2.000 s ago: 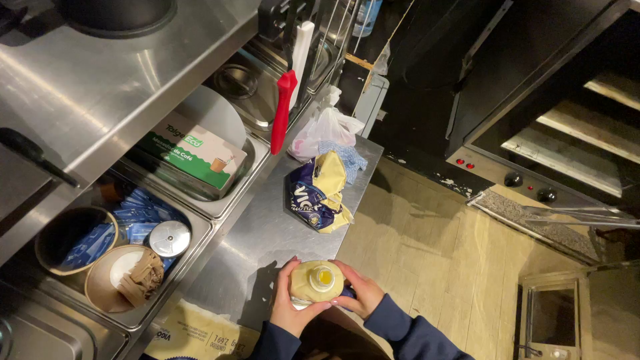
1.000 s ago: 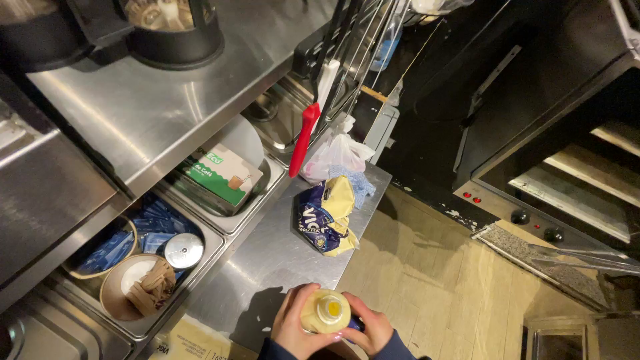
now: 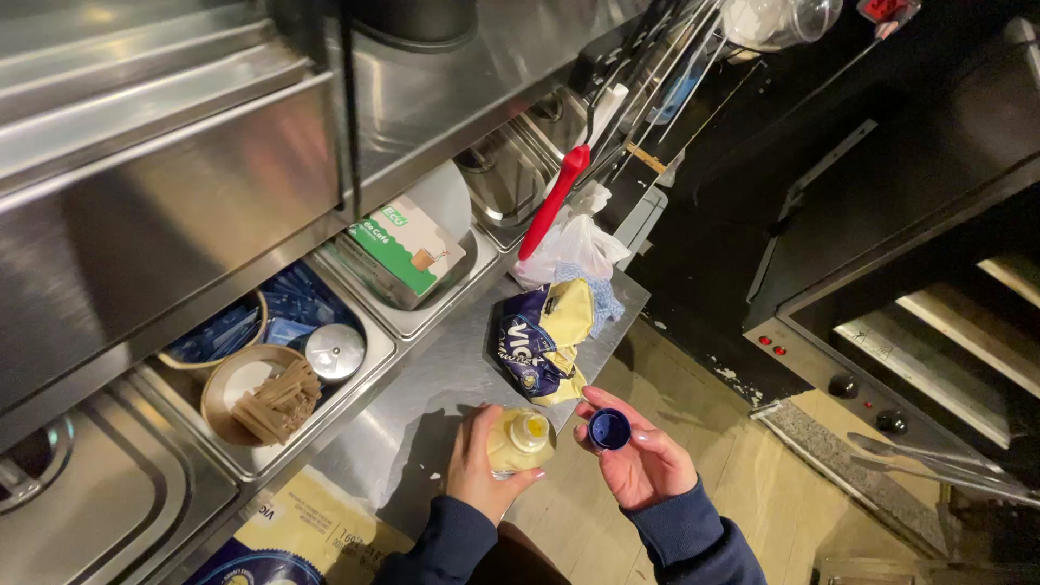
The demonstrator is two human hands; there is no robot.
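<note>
My left hand (image 3: pixel 479 467) is wrapped around a plastic bottle (image 3: pixel 505 445) of pale yellow contents, whose uncapped neck faces up with yellow at its mouth. In my right hand (image 3: pixel 646 455), to the right of the bottle, a dark blue screw cap (image 3: pixel 609 428) sits between thumb and fingers, its hollow side toward the camera. The bottle is over the edge of the steel counter (image 3: pixel 382 431); whether it rests there cannot be told. A crumpled blue and yellow plastic package (image 3: pixel 532 345) lies on the counter beyond the bottle.
Left, a steel insert (image 3: pixel 382 349) holds a tub of wooden stirrers (image 3: pixel 276 402), blue sachets (image 3: pixel 296 301) and a metal-lidded shaker (image 3: pixel 335 352). Behind are a green and white box (image 3: pixel 410 248), a red-handled utensil (image 3: pixel 555 203) and a plastic bag (image 3: pixel 573 244). An oven (image 3: pixel 910 325) stands right.
Both hands were around the bottle; now my right hand has moved off to the right with the blue cap, and my left hand alone holds the bottle.
</note>
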